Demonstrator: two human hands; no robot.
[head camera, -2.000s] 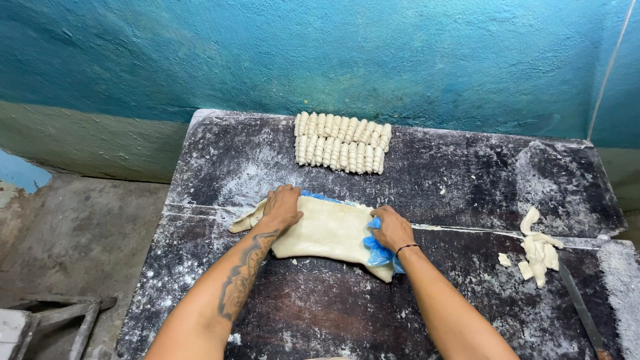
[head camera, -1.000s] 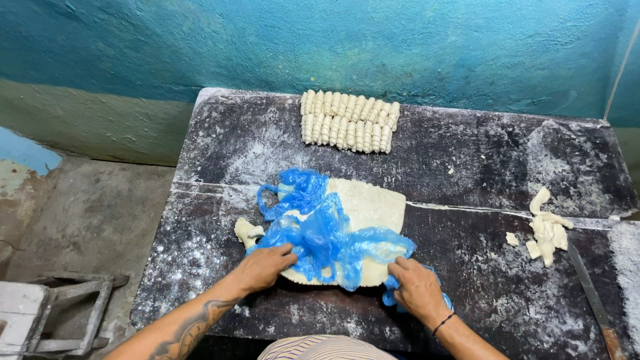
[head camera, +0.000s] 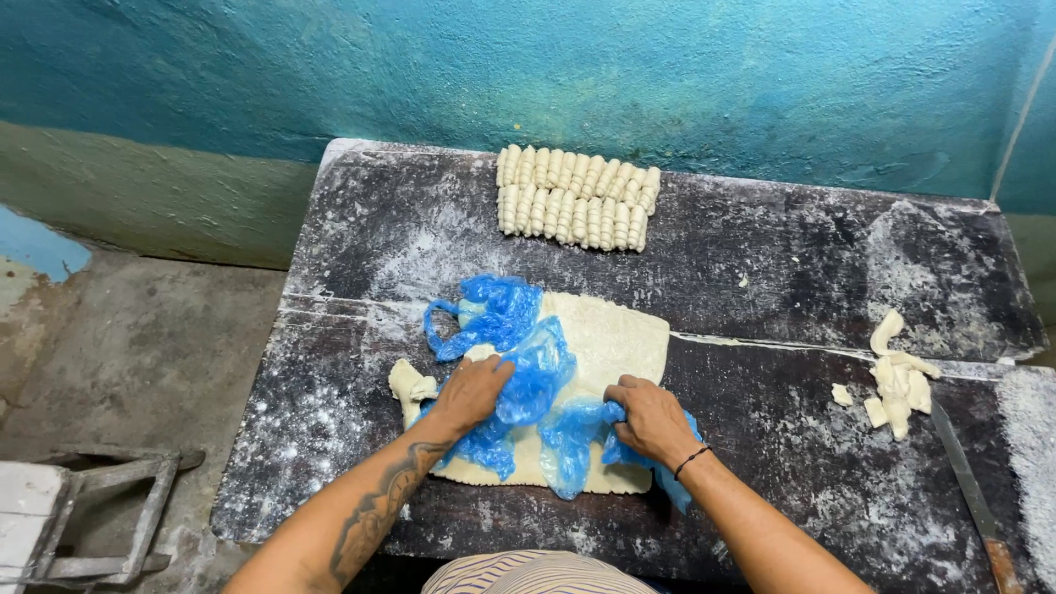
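Note:
A flat sheet of pale dough (head camera: 615, 342) lies on the floured dark table, partly covered by crumpled blue plastic bags (head camera: 536, 371). My left hand (head camera: 474, 392) is over the left part of the dough, its fingers on the blue plastic, with a small pale piece of dough just beyond the fingertips. My right hand (head camera: 652, 417) grips bunched blue plastic at the right part of the sheet. A torn lump of dough (head camera: 406, 389) rests at the sheet's left edge. What lies beneath the plastic is hidden.
Two rows of rolled dough pieces (head camera: 577, 198) stand near the back edge of the table (head camera: 767, 247). Dough scraps (head camera: 899, 384) lie at right beside a long knife (head camera: 961, 470). A blue wall (head camera: 528, 74) rises behind. A wooden stool (head camera: 115, 520) stands on the floor at lower left.
The blue plastic, mostly under or behind the dough two seconds ago, now lies spread over it. Since one second ago, my left hand has moved away from me, up the sheet.

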